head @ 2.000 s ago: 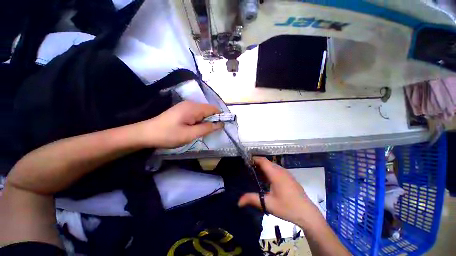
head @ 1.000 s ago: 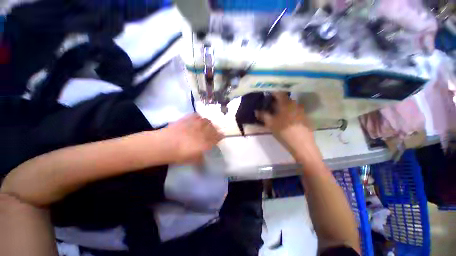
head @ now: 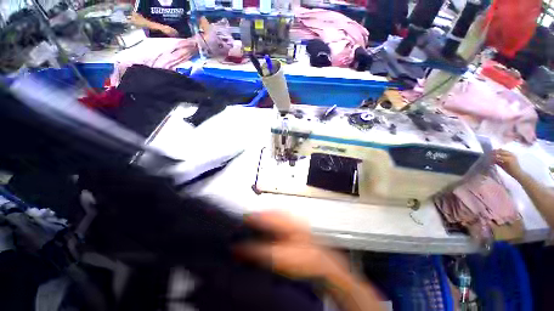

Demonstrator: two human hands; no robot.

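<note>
My right hand (head: 285, 246), blurred by motion, is at the lower middle with its fingers closed on the edge of the black fabric (head: 152, 212). The black fabric spreads across the left side, blurred, with pale grey and white parts (head: 79, 115) at upper left. My left hand is not visible. The white sewing machine (head: 389, 176) stands on the white table (head: 285, 218). Its needle area (head: 285, 149) has no fabric under it. A black pad (head: 334, 173) lies on the bed with a loop-shaped object, seemingly snips, on it.
A pen cup (head: 276, 88) stands behind the machine head. Pink cloth pieces (head: 477, 206) lie at the table's right. Another person's hand (head: 504, 161) reaches in there. Blue baskets (head: 498, 273) stand below. Red fabric (head: 103, 99) lies at left; another person (head: 164, 15) is at the back.
The view has tilted up and widened. My right hand has left the black pad and moved down left to the fabric. The fabric has come away from the needle area; my left hand has gone from sight.
</note>
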